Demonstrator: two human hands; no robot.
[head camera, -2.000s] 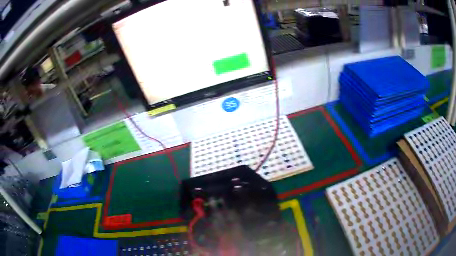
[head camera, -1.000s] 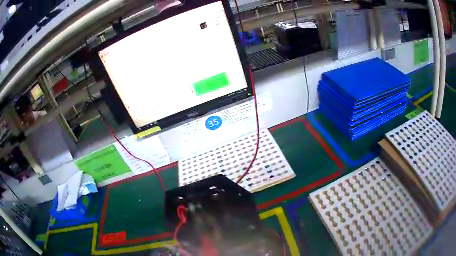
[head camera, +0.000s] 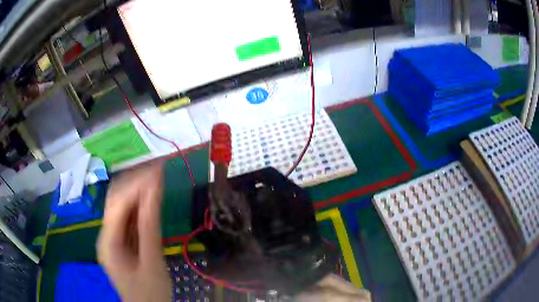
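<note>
The black test fixture (head camera: 266, 218) stands in the bottom middle, with thin red wires looping around it. Its toggle lever stands upright, with the red ribbed grip (head camera: 221, 144) at the top. My left hand (head camera: 133, 236) is raised to the left of the fixture, blurred, with fingers bent; whether it holds a small part cannot be seen. My right hand (head camera: 340, 292) shows only as a strip at the bottom edge by the fixture's near end; its fingers are hidden.
A white tray (head camera: 340, 168) of small parts lies behind the fixture. Two white trays (head camera: 449, 236) (head camera: 514, 171) stand at right, below a blue stack (head camera: 443, 88). A dark parts tray (head camera: 192, 283) and blue sheet (head camera: 85, 283) lie at lower left. The monitor (head camera: 213, 41) shows a green box.
The red-gripped lever now stands upright. My left hand has come into view at left and my right hand at the bottom edge. The camera view has shifted.
</note>
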